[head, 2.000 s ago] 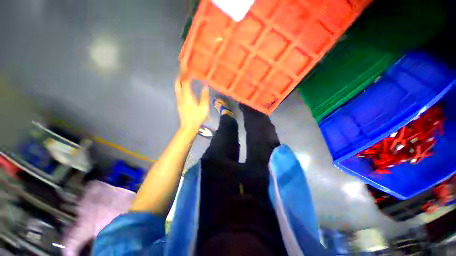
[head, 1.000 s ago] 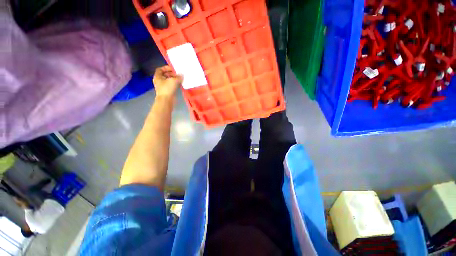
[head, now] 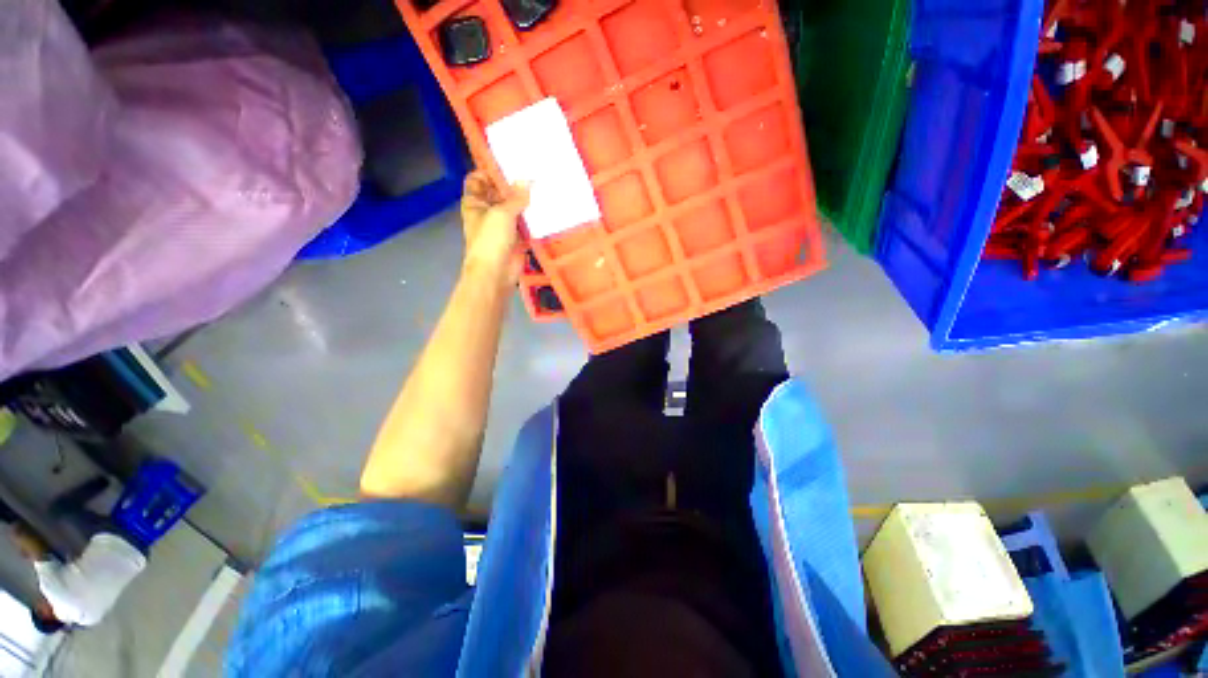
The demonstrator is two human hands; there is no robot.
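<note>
An orange-red gridded tray (head: pixel 689 166) is held up in front of me, tilted, its upper part cut off by the top edge. Dark rounded units (head: pixel 465 41) sit in pockets at its top left; the other visible pockets hold none. A white paper (head: pixel 545 170) lies on its left part. My left hand (head: pixel 493 205) grips the tray's left edge, thumb on the paper. Part of another orange tray with dark pieces (head: pixel 542 294) shows beneath it. My right hand is not in view.
A green crate (head: pixel 861 126) and a blue bin (head: pixel 964 159) of red parts (head: pixel 1126 159) stand at right. A pink plastic-covered bulk (head: pixel 199 186) is at left. Cream boxes (head: pixel 947 570) are at lower right. A person in white (head: pixel 90 578) is at lower left.
Two seconds ago my left hand was spread at the tray's lower corner; now it grips the left edge. Since one second ago, tray and hand have shifted right, exposing the tray beneath.
</note>
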